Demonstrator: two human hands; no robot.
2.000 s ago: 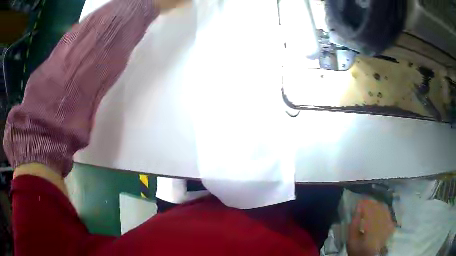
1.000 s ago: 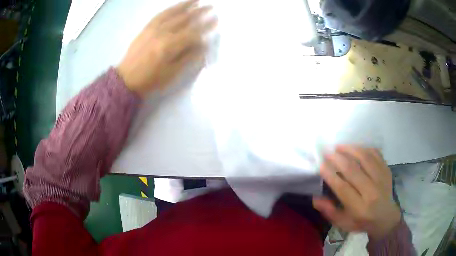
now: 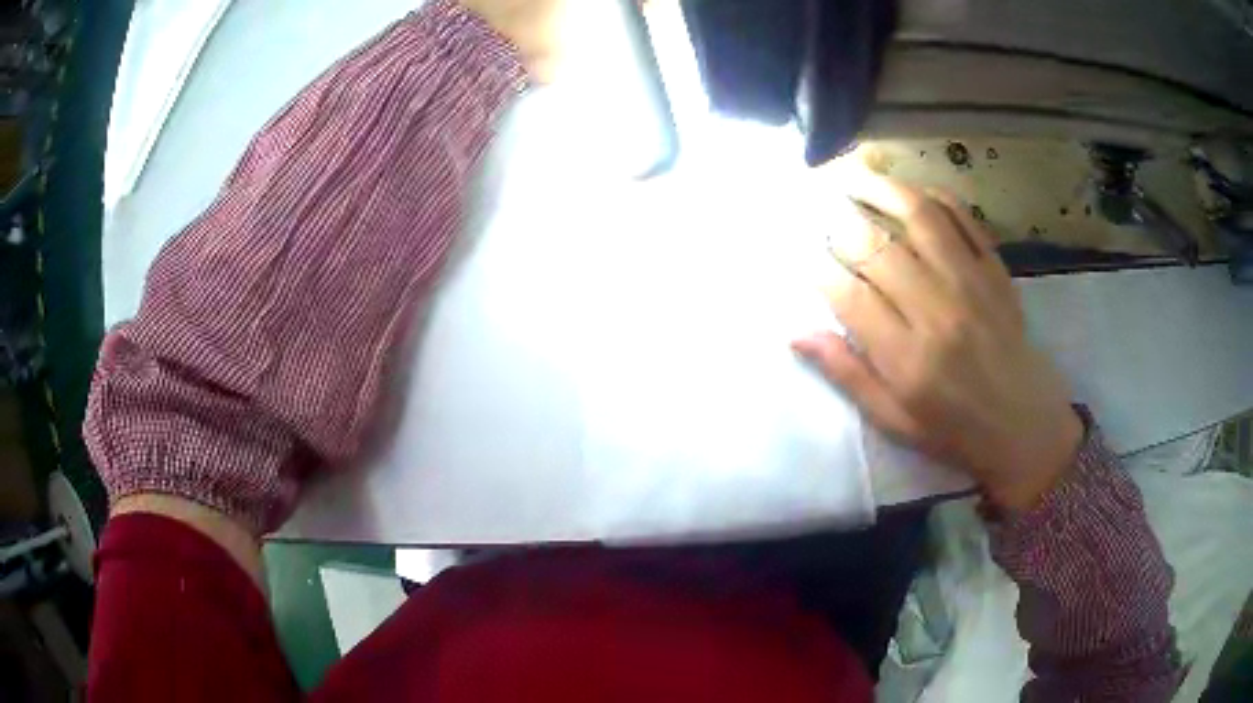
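The white fabric piece (image 3: 715, 453) lies on the white table under bright glare, its front edge at the table's rim. My right hand (image 3: 948, 330) rests with spread fingers on the fabric's right part, fingertips towards the needle area. My left hand (image 3: 529, 28) shows only as a wrist and a bit of hand at the top edge; its fingers are cut off or lost in glare. The dark sewing machine head (image 3: 783, 62) is at the top centre. Needle and presser foot are hidden by glare. No label can be made out.
The worn tan machine bed (image 3: 1044, 192) with screws runs to the right. A pale rounded bar (image 3: 653, 96) stands left of the head. The curved white table (image 3: 454, 467) spans the view. Loose white cloth (image 3: 1154, 549) lies lower right. A pale board (image 3: 360, 604) is lower left.
My right hand has moved from the lap side up onto the fabric. My left hand has moved up to the top edge. The fabric lies flatter. The machine head appears further left and lower.
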